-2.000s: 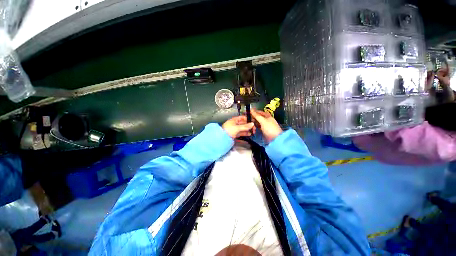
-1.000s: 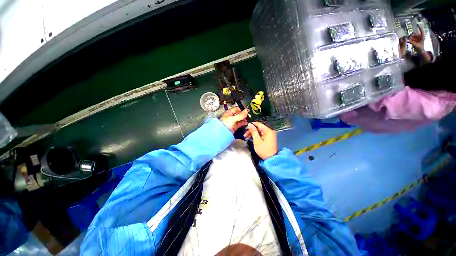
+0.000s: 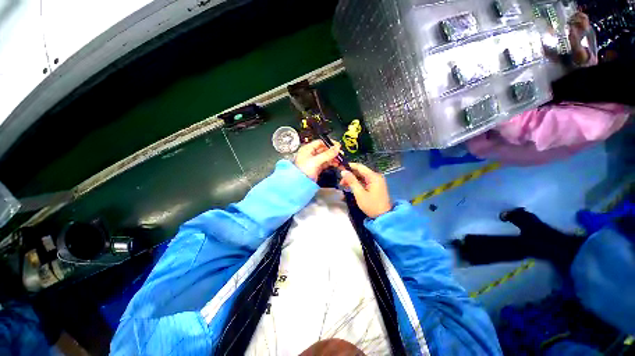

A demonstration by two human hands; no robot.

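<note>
My left hand (image 3: 317, 160) and my right hand (image 3: 367, 188) are close together at the bench's front edge. Between them is a thin dark object (image 3: 341, 161), like a cord or handle; its type is unclear. My left fingers are closed around its upper part and my right fingertips pinch its lower part. Just beyond is a dark station (image 3: 310, 111) with yellow parts. A white round cup (image 3: 285, 140) stands left of it. A yellow looped cable or sponge (image 3: 351, 136) lies to its right.
A tall stack of clear blister trays (image 3: 445, 83) stands at the right on the green bench (image 3: 202, 170). A small black fan-like box (image 3: 243, 117) is at the back. A round grey-black device (image 3: 85, 241) is far left. A person in pink (image 3: 550, 132) works beyond the stack.
The view has turned, so the bench slants more and the tray stack sits further left. My hands have moved slightly apart along the dark object. A dark-clothed limb now shows at the right.
</note>
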